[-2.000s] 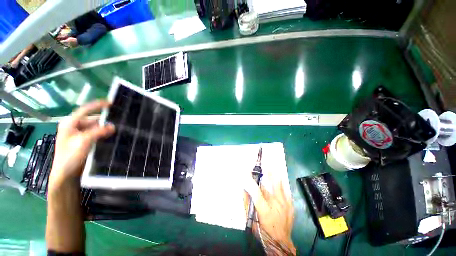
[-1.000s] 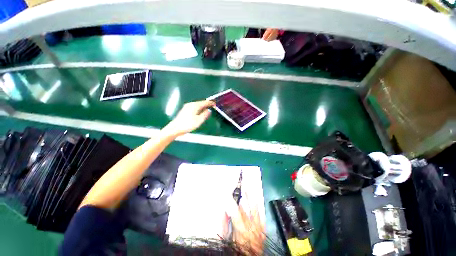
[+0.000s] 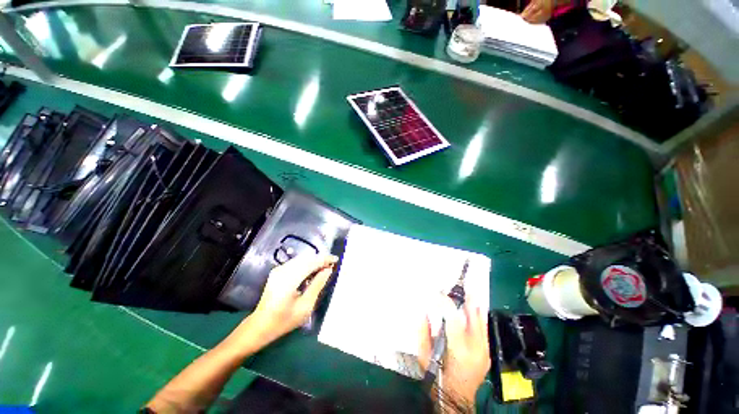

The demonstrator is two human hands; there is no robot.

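My right hand (image 3: 460, 344) holds the soldering iron (image 3: 438, 348) over the white panel (image 3: 389, 283), with the tip pointing up and away from me. My left hand (image 3: 288, 295) is at the left edge of the white panel, over a black rear housing (image 3: 267, 251) lying flat. Its fingers are closed on the end of a black lead wire (image 3: 285, 239) that curls out of the housing. The wire end between the fingers is small and partly hidden.
Several rear housings (image 3: 178, 234) lean in a row at left. Two solar panels (image 3: 397, 125) lie face up beyond the pale rail (image 3: 365, 190). At right are the fume fan (image 3: 622, 285), a cream-white container (image 3: 559, 293), the iron stand (image 3: 519, 344), yellow sponge (image 3: 516, 386) and feeder box (image 3: 608, 368).
My left hand has let go of the solar panel on the far green surface and come back to the wire at the housing. My right hand still holds the iron. The view has shifted.
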